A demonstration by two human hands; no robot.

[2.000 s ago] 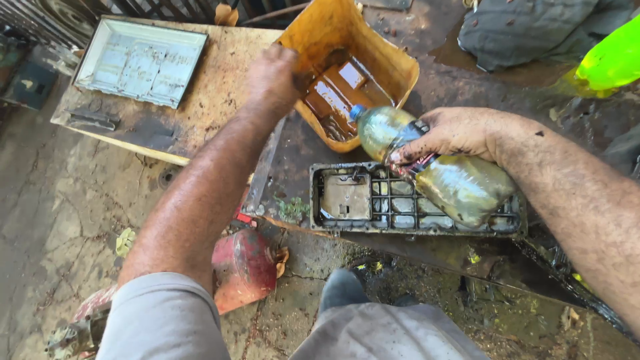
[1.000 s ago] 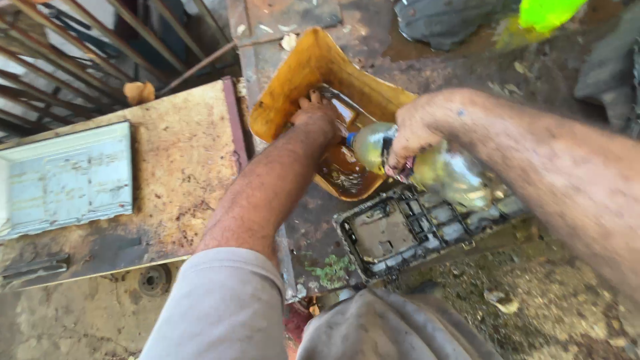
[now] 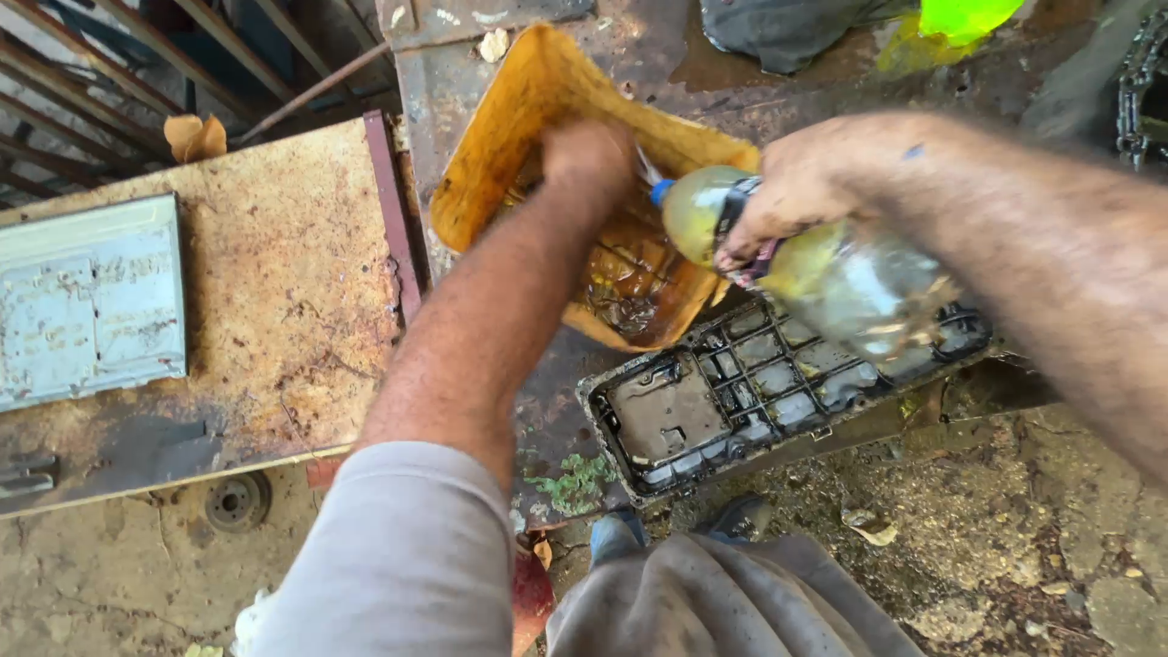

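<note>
My right hand [image 3: 794,196] grips a large clear plastic bottle [image 3: 821,274] of yellowish liquid, tilted with its blue-tipped neck toward a cut-open yellow plastic container [image 3: 474,173]. A thin stream seems to leave the neck. My left hand [image 3: 593,160] is inside the container, blurred by motion; its fingers are hidden, and whether it holds something cannot be told. Brownish liquid wets the container's bottom. Below the bottle lies a greasy, ribbed engine cover [image 3: 671,411], rectangular, with liquid in its cells.
A rusty board [image 3: 274,319] on the left bears a pale metal tray [image 3: 100,301]. Dark cloth [image 3: 785,32] and a bright green object [image 3: 967,18] lie at the far side of the metal tabletop. A chain [image 3: 1136,91] is at the right edge; metal bars [image 3: 137,55] stand at the upper left.
My left hand has moved from the container's left rim down into it, then toward its far side. My right hand still holds the bottle. The view has shifted.
</note>
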